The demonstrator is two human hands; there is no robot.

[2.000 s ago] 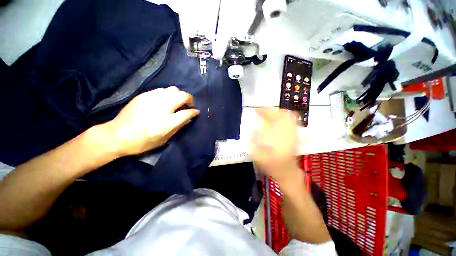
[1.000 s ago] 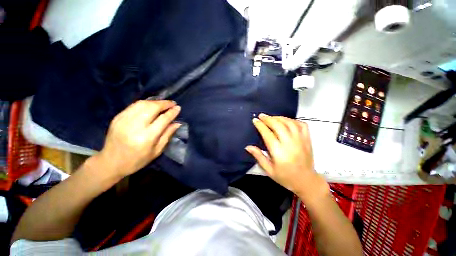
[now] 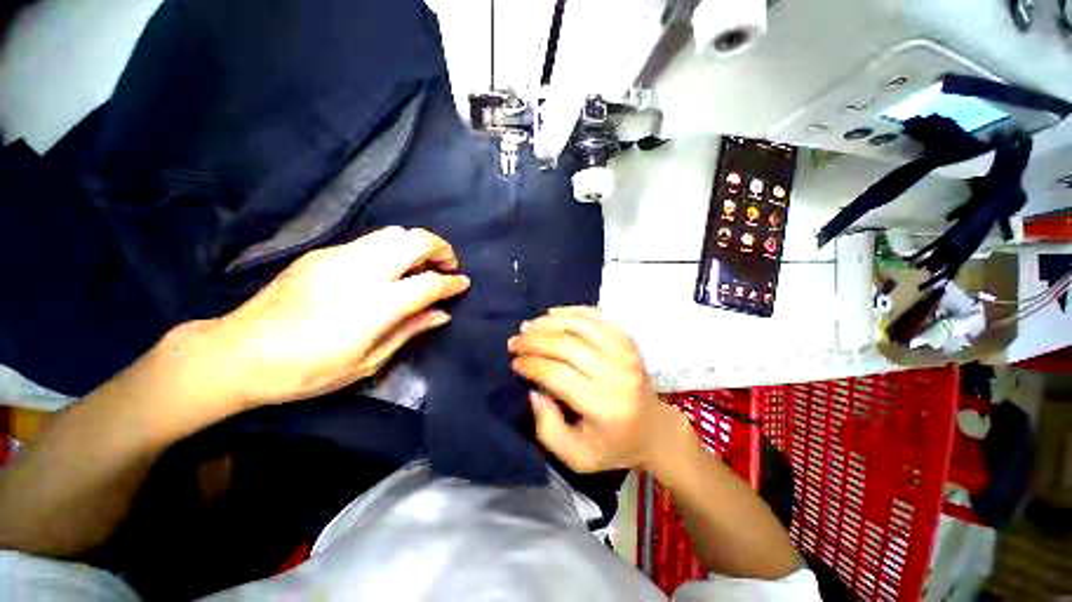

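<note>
A dark navy garment (image 3: 282, 82) is heaped on the left and lies flat below the needle area. A long greyish slit (image 3: 341, 200) shows on it. The presser foot and needle (image 3: 509, 147) stand over the cloth at upper centre. My left hand (image 3: 353, 300) rests on the cloth left of the needle line, fingers slightly bent and fingertips on the fabric. My right hand (image 3: 582, 382) lies at the cloth's right side nearer my body, fingertips on the fabric and thumb apart. A narrow navy part between my hands hangs towards my lap. The undersides of both hands are hidden.
A smartphone (image 3: 746, 223) with lit icons lies right of the needle. The white machine head (image 3: 823, 71) fills the upper right, with dark fabric strips (image 3: 982, 212) hanging over it. An open parts box (image 3: 940, 318) stands at right. A red plastic basket (image 3: 864, 470) is below the table edge.
The camera view has shifted. My right hand has moved nearer my body on the cloth. My left hand has come closer to the needle line. The front part of the cloth now hangs straighter between them.
</note>
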